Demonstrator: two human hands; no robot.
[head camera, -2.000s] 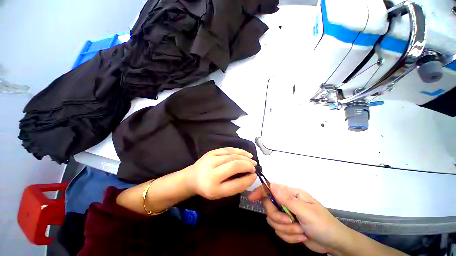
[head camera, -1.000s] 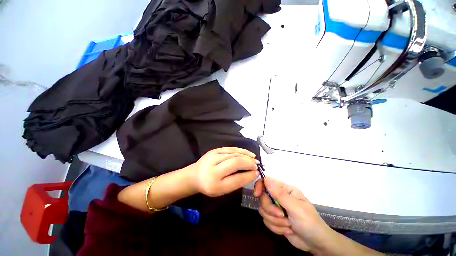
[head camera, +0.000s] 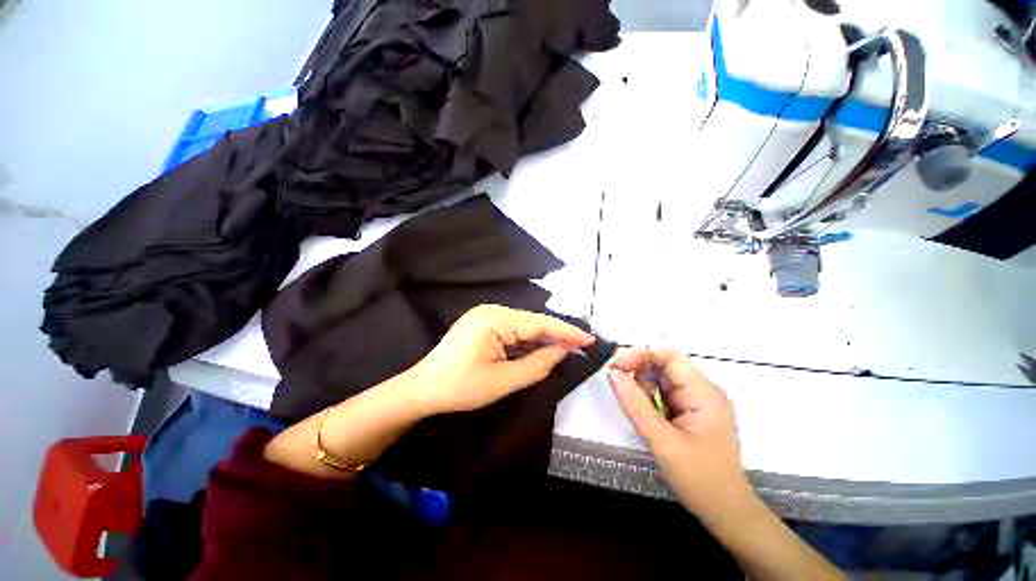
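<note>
A dark brown-black cut panel (head camera: 386, 295) lies on the white table and hangs over its near edge. My left hand (head camera: 489, 361) pinches the panel's right edge between thumb and fingertips. My right hand (head camera: 679, 414) is just right of that edge, with thumb and forefinger together beside the dark corner of the cloth. It holds the thread snips (head camera: 659, 400) in its curled fingers; only a bit of the yellow-green handle shows and the blades are hidden. I cannot tell whether the right fingertips also grip cloth or thread.
A large bundle of dark cut pieces (head camera: 386, 125) lies beyond and left of the panel, a blue plastic item (head camera: 216, 127) behind it. The white sewing machine (head camera: 784, 125) stands upper right, with a grey-blue cylinder (head camera: 794, 268) beside the presser foot. A red stool (head camera: 80, 505) stands lower left.
My left hand has moved slightly up, lifting the panel's edge. My right hand has moved right and up, and the snips have turned back into its palm, with less of them showing.
</note>
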